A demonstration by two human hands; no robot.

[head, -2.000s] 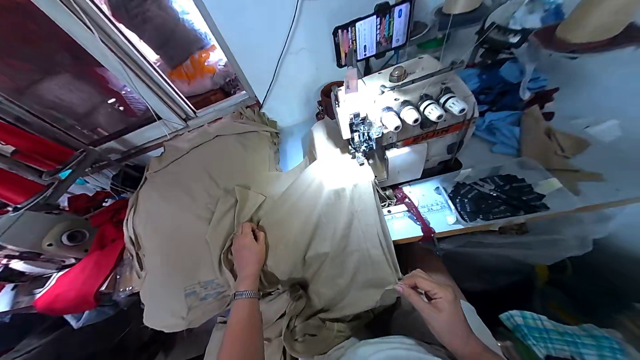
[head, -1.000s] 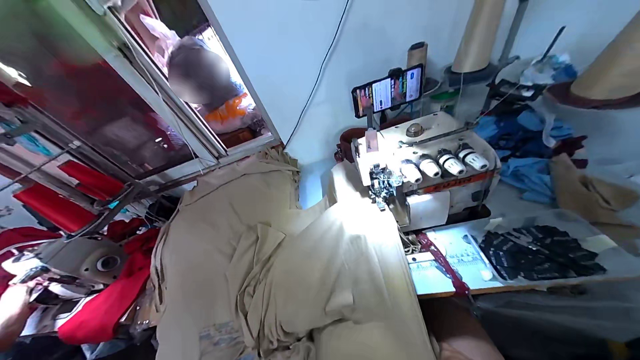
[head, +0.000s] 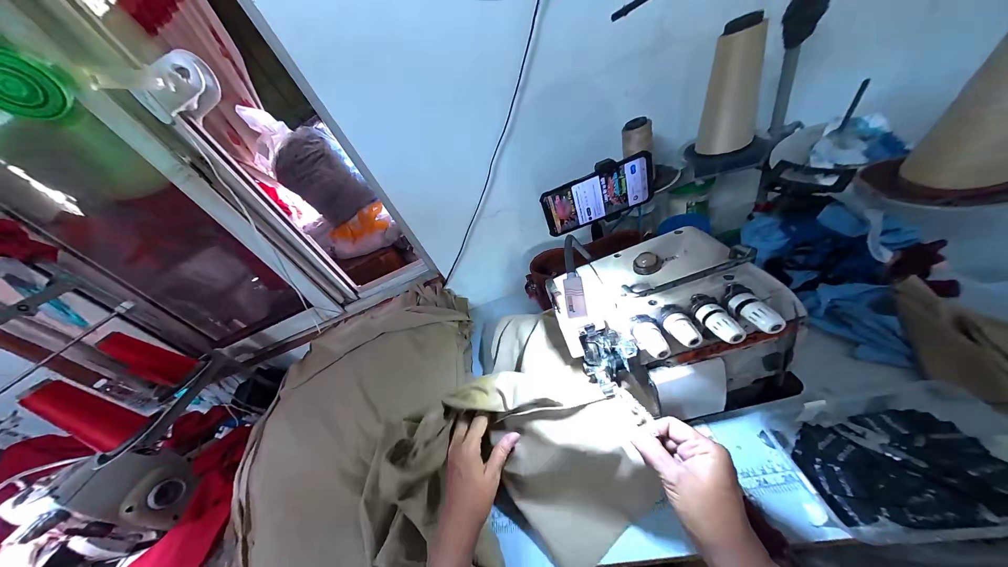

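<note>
An overlock sewing machine (head: pixel 685 307) with white tension dials stands right of centre, its lamp lighting the needle area. Khaki fabric (head: pixel 575 465) lies under and in front of its presser foot. The fabric's edge beside the foot is pinched by my right hand (head: pixel 693 472), between thumb and fingers. Left of the foot, my left hand (head: pixel 476 465) has its fingers under a raised fold of the khaki fabric, thumb on top. A larger pile of khaki fabric (head: pixel 354 394) spreads to the left.
A phone (head: pixel 598 193) is mounted above the machine. Thread cones (head: pixel 732 87) stand behind it. Dark labels (head: pixel 906 465) lie in a clear tray at right, with blue cloth scraps (head: pixel 858 315) beyond. Another sewing machine (head: pixel 142 488) and red cloth (head: pixel 205 488) are at lower left, near a window frame (head: pixel 299 157).
The khaki fabric has been drawn up to the machine's foot and folded. Both hands are now close to the needle area; two seconds ago they were lower on the cloth. The view has moved closer.
</note>
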